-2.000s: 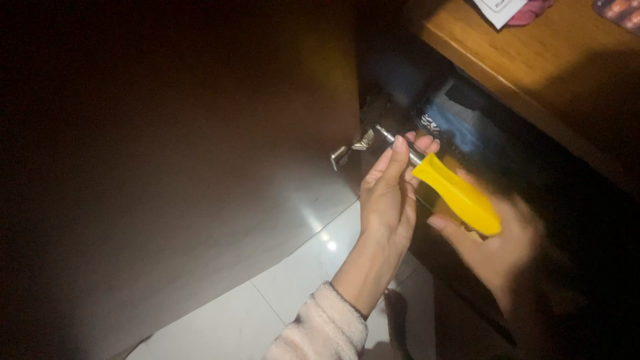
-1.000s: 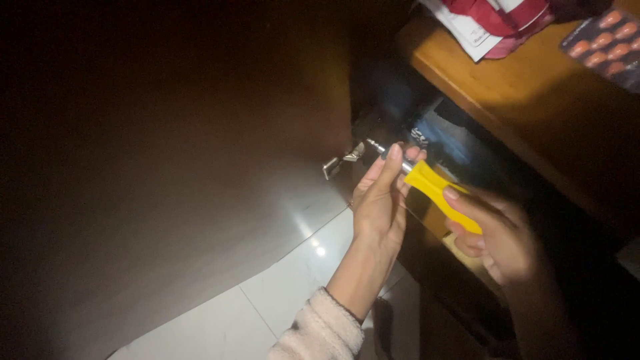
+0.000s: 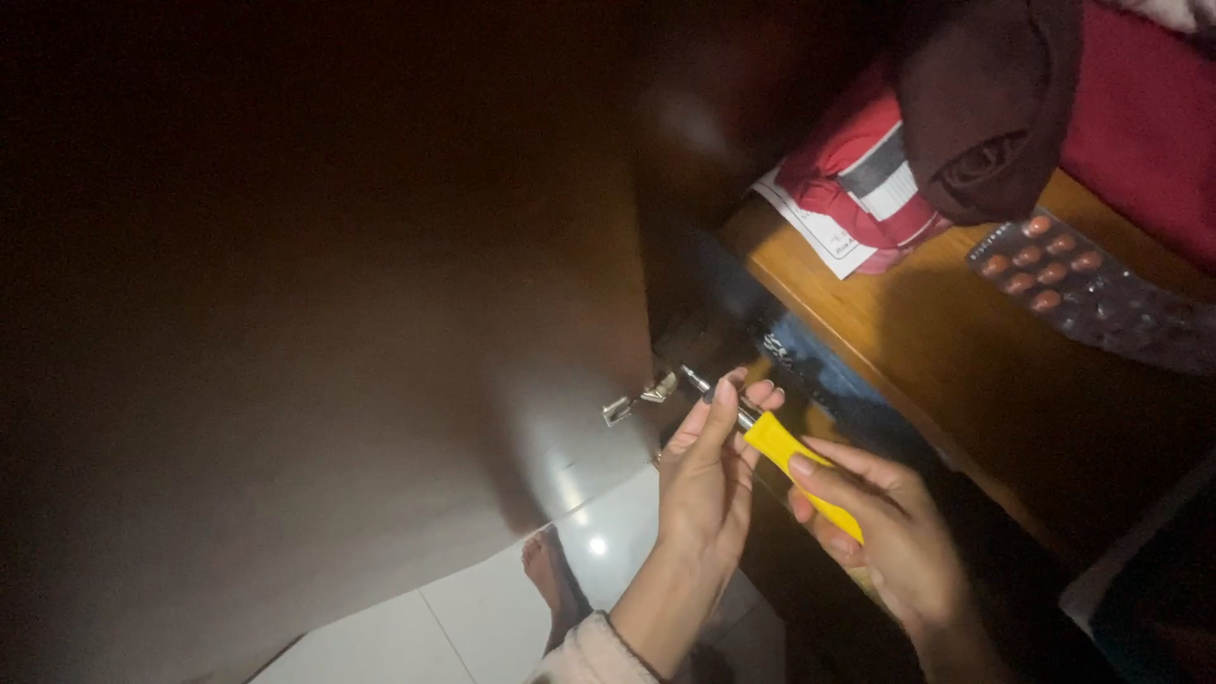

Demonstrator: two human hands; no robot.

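Observation:
A screwdriver with a yellow handle (image 3: 793,465) and a metal shaft points up and to the left. My right hand (image 3: 879,518) is wrapped around its handle. Thumb and fingers of my left hand (image 3: 708,470) pinch the shaft near a dark collar. Just left of the screwdriver's tip, a metal hinge (image 3: 657,388) sits at the edge of a dark door panel (image 3: 427,380), with a metal plate of the hinge on the panel. Whether the tip touches anything cannot be told.
A wooden shelf (image 3: 826,313) at the right bears red cloth (image 3: 836,161), a dark brown cloth (image 3: 988,104), a printed paper (image 3: 817,228) and a blister pack of orange-brown tablets (image 3: 1045,266). Below the panel are white floor tiles (image 3: 380,636) and a bare foot (image 3: 546,570).
My right hand, blurred around the handle two seconds ago, now shows clearly with its fingers on it. My left hand remains on the shaft. The view has shifted, showing more of the shelf.

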